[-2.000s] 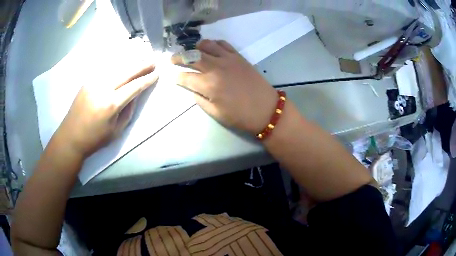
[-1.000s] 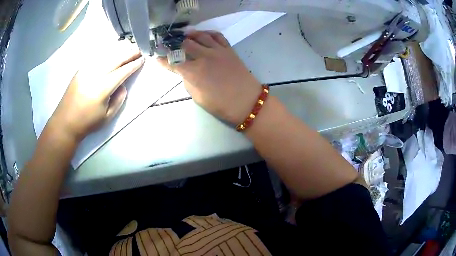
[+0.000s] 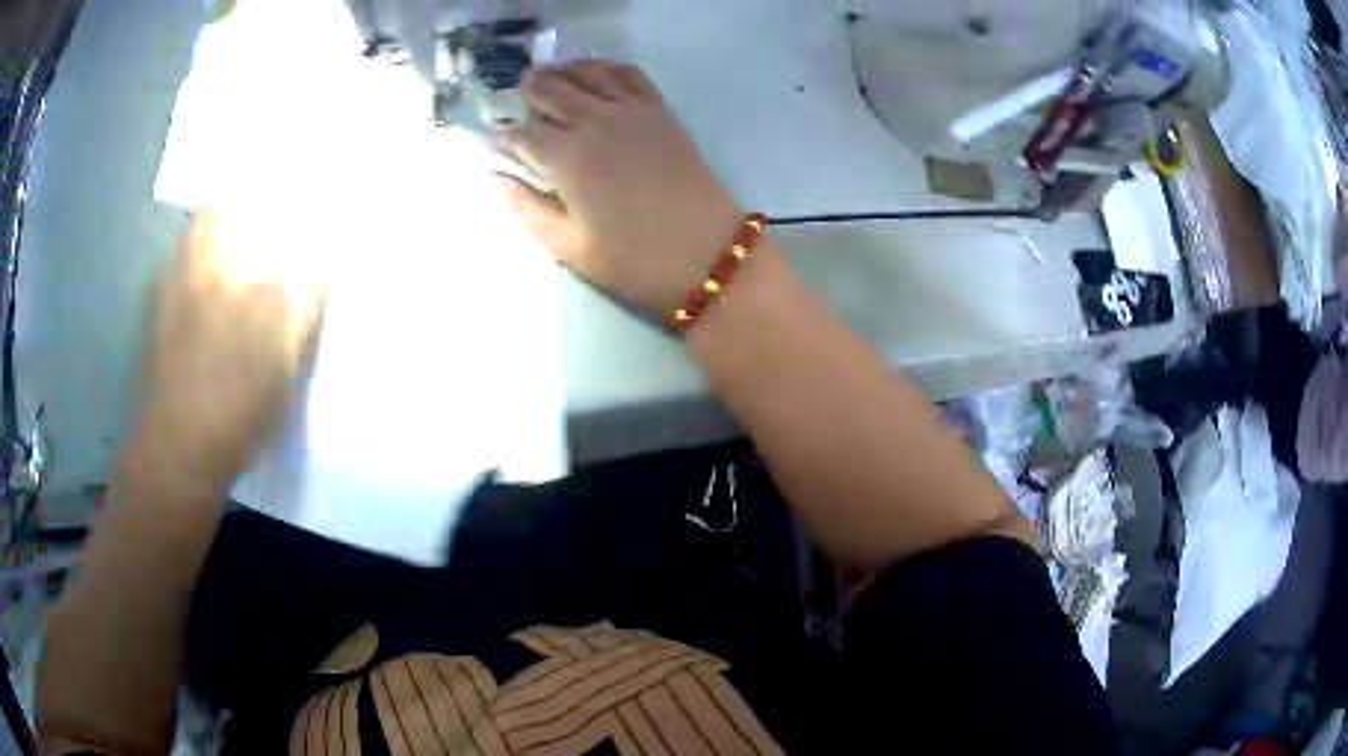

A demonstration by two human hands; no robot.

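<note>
A white garment panel (image 3: 444,355) lies under strong glare at the left of the sewing table and hangs over its front edge. My left hand (image 3: 229,332) is blurred on the panel's left part; its fingers are washed out, so its grip cannot be told. My right hand (image 3: 606,170) is beside the needle area (image 3: 481,74), fingers bent, thumb at the panel's right edge. What its palm and fingertips hold is hidden.
Red-handled snips (image 3: 1061,121) and a slim white stick (image 3: 1013,104) are by the machine's logo. A black tray with silvery bobbins (image 3: 1124,296) is at the table's right end. White cloth (image 3: 1234,517) hangs at the right.
The panel has turned and now hangs over the front edge; its part right of the needle no longer shows. My left hand has moved down and left. The view has shifted.
</note>
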